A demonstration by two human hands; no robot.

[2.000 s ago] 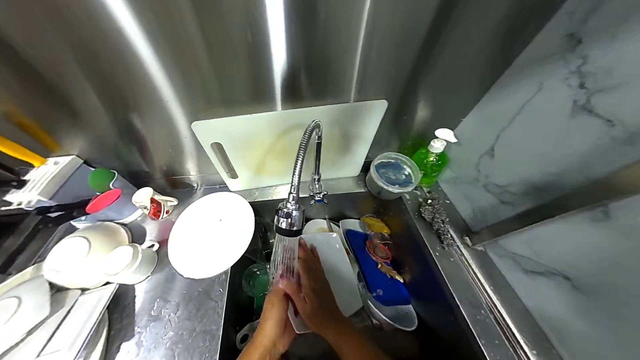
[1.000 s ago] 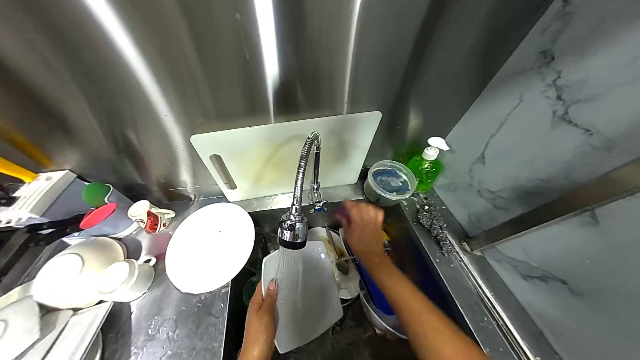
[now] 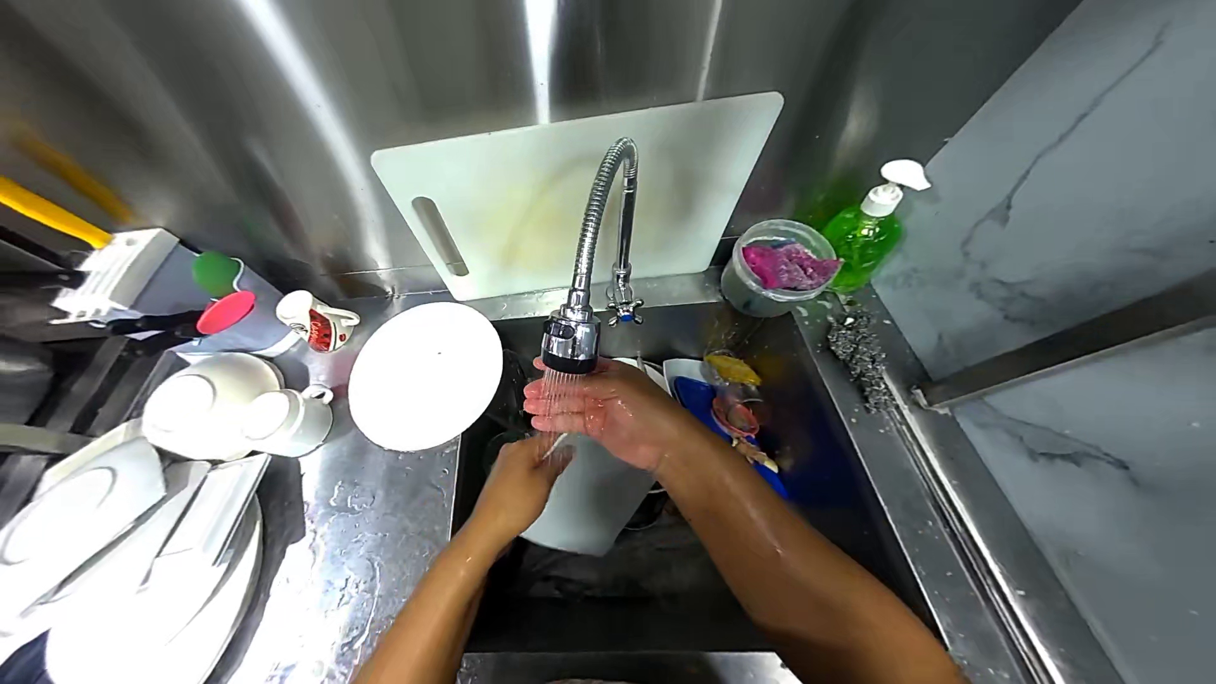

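Note:
My left hand (image 3: 527,475) grips the upper edge of a white rectangular plate (image 3: 591,503), which hangs tilted over the sink. My right hand (image 3: 608,413) is empty, palm up with its fingers apart, beneath the spray from the chrome faucet head (image 3: 572,340). Water runs over its fingers. Behind the hands, a pink scrubbing cloth (image 3: 790,265) rests in a round plastic tub (image 3: 755,296) at the sink's back right corner. A blue dish (image 3: 698,399) with food scraps lies in the sink, right of my right forearm.
A white round plate (image 3: 426,376) lies on the steel counter left of the sink. Farther left are a white mug (image 3: 289,422), bowls and stacked plates (image 3: 209,522). A white cutting board (image 3: 532,204) leans behind the faucet. A green soap bottle (image 3: 862,239) and a steel scourer (image 3: 857,353) sit at right.
The pink cloth now lies in the tub, which showed none a second ago. My right hand has moved from beside the tub to under the spray. The plate in my left hand has moved lower.

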